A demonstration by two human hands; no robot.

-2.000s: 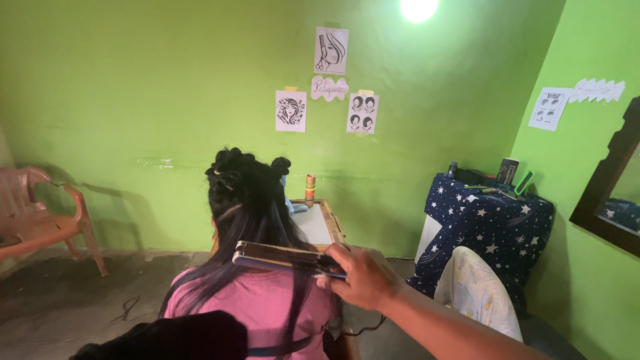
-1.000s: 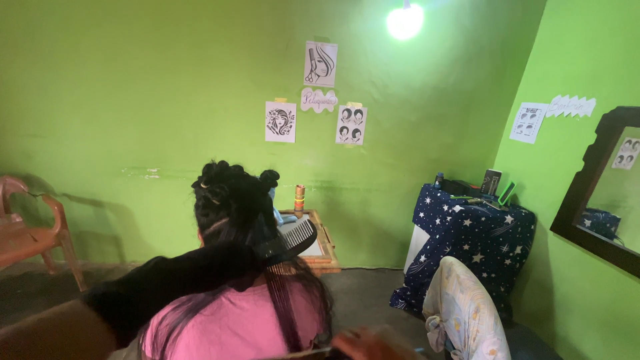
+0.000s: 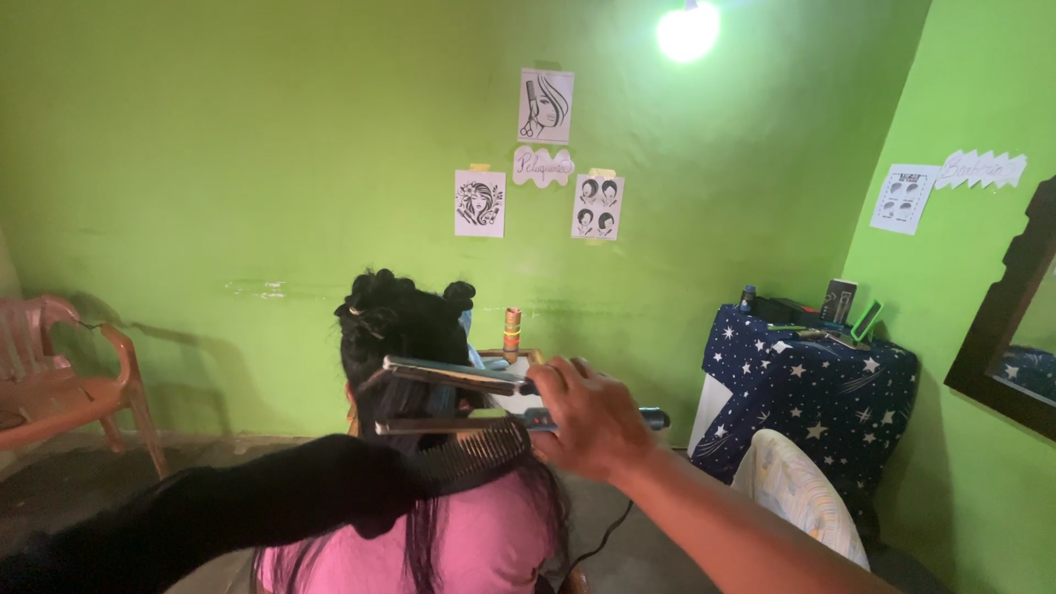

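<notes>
A person in a pink top sits with their back to me, the dark hair [image 3: 400,322] partly pinned up in knots and partly hanging loose. My right hand [image 3: 590,421] holds a hair straightener [image 3: 462,375] whose two plates are spread apart, at the back of the head. Just below it, my left hand [image 3: 371,487], in a black glove or covering, grips a dark comb [image 3: 478,454] with its teeth upward. The fingers of the left hand blend into the black and are hard to make out. A lock of hair hangs beneath that hand.
A small table [image 3: 528,356] with a banded cylinder [image 3: 512,330] stands beyond the person. At right are a table under a star-patterned cloth [image 3: 808,396] bearing tools, a cloth-covered chair back [image 3: 796,487] and a framed mirror [image 3: 1011,322]. An orange plastic chair [image 3: 74,379] stands left. A cord hangs below the straightener.
The straightener, low at the bottom edge a second ago, has come up to the back of the head with its plates apart. The comb has moved down from beside the head.
</notes>
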